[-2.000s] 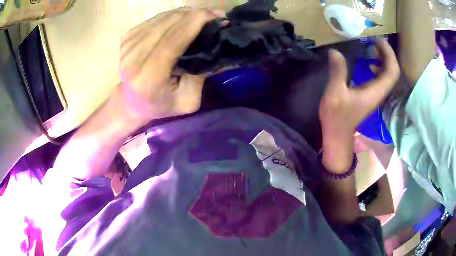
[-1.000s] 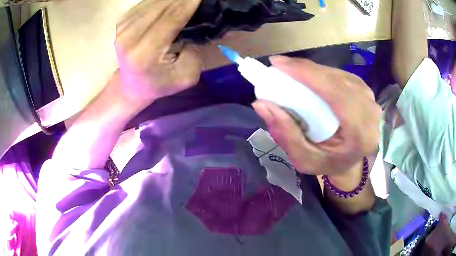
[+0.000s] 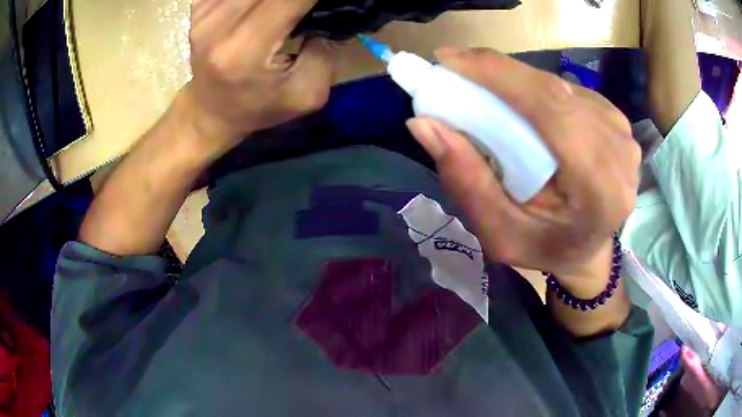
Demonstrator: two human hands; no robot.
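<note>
My left hand (image 3: 256,69) is at the upper left, its fingers closed on a black moulded piece (image 3: 407,18). The piece runs right from my fingers along the top edge of the picture, which cuts it off. My right hand (image 3: 537,155) holds a white glue bottle (image 3: 480,122), tilted with its blue tip pointing up and left. The tip (image 3: 373,46) is at the lower edge of the black piece, close to my left fingers. I cannot tell if it touches.
The tan tabletop (image 3: 122,98) has a curved front edge. A flat black rectangle (image 3: 50,85) with a gold edge lies at the left. Another person's forearm (image 3: 672,73) and pale green sleeve (image 3: 700,195) are at the right. A blue stool part (image 3: 582,73) shows below the table.
From an empty right hand two seconds ago, the glue bottle has come into my grip. Since one second ago, both hands, the bottle and the black piece sit higher in the picture.
</note>
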